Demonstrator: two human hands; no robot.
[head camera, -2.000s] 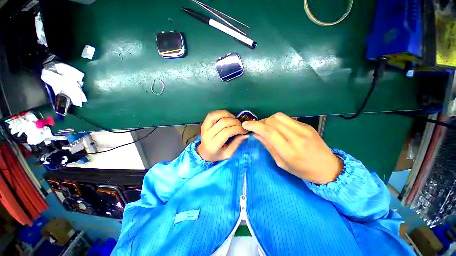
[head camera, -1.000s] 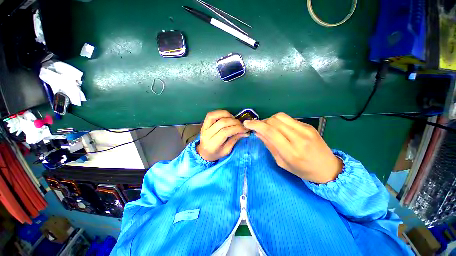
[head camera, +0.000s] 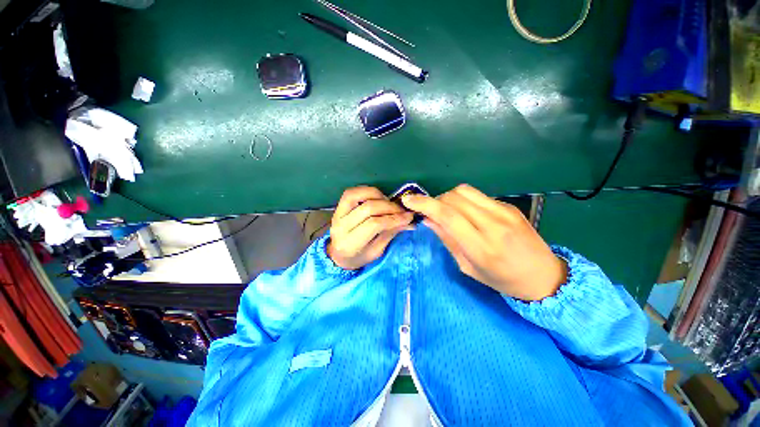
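A small dark watch case (head camera: 409, 192) with a shiny rim is held at the mat's front edge, close to the smock. My left hand (head camera: 365, 227) is bare and grips the case from its left side with curled fingers. My right hand (head camera: 492, 238) is bare and reaches in from the right, its fingertips on the case's face. The fingers cover most of the case, so its inside barely shows. Any small part under the right fingertips is hidden.
On the green mat (head camera: 333, 167) lie a silvery-blue cover (head camera: 382, 114), a dark watch unit (head camera: 282, 76), a thin ring (head camera: 261, 148), a pen (head camera: 387, 55), tweezers (head camera: 367, 22) and a tape roll (head camera: 550, 40). White cloth (head camera: 104, 138) is left, a blue station (head camera: 662, 58) right.
The right fingertips have shifted slightly up and left over the case, covering more of its face. The left hand has hardly moved and the things on the mat lie as before.
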